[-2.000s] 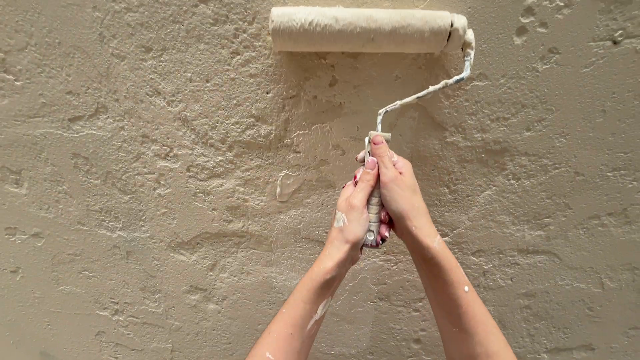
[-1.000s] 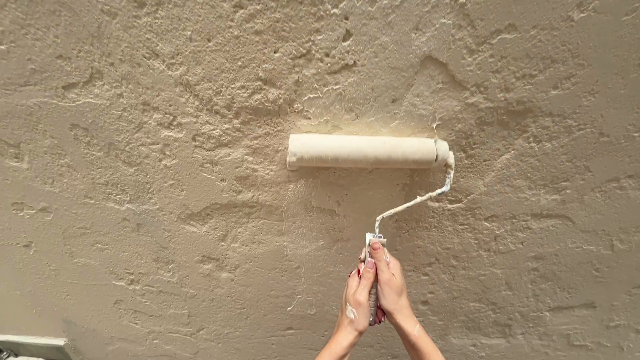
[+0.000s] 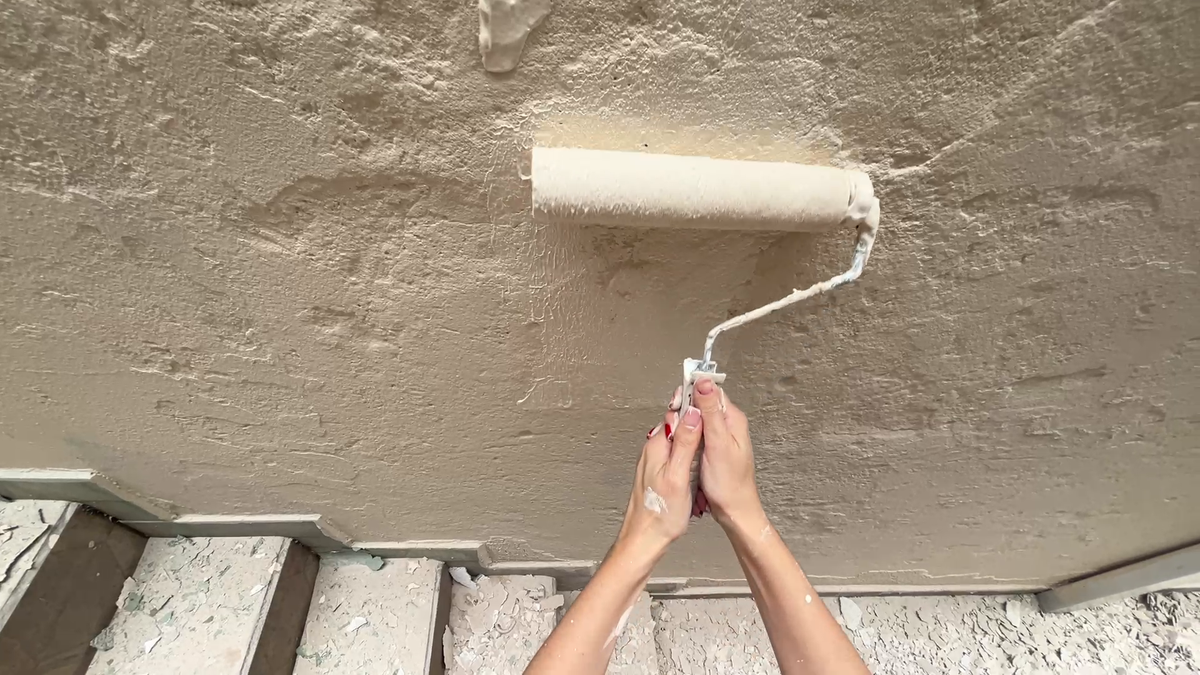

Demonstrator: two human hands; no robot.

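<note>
A paint roller (image 3: pixel 694 189) coated in off-white paint lies level against the rough, beige-painted plaster wall (image 3: pixel 356 309). Its bent wire frame runs from the right end of the roller down to a paint-smeared handle. My left hand (image 3: pixel 664 478) and my right hand (image 3: pixel 728 450) are both closed around that handle, side by side, thumbs pointing up along it. Paint spots mark both forearms. Part of the handle is hidden by my fingers. Above the roller, a thick blob of off-white paint (image 3: pixel 509 33) clings to the wall.
Stair steps (image 3: pixel 202 595) strewn with paint flakes descend from the lower left toward the middle. A stepped skirting (image 3: pixel 248 527) follows them along the wall's foot. More flakes cover the floor (image 3: pixel 956 637) at the lower right, where a skirting board (image 3: pixel 1125 577) slants upward.
The view has tilted down, bringing the stairs and floor in. Both hands have moved the roller down the wall, keeping hold of the handle throughout.
</note>
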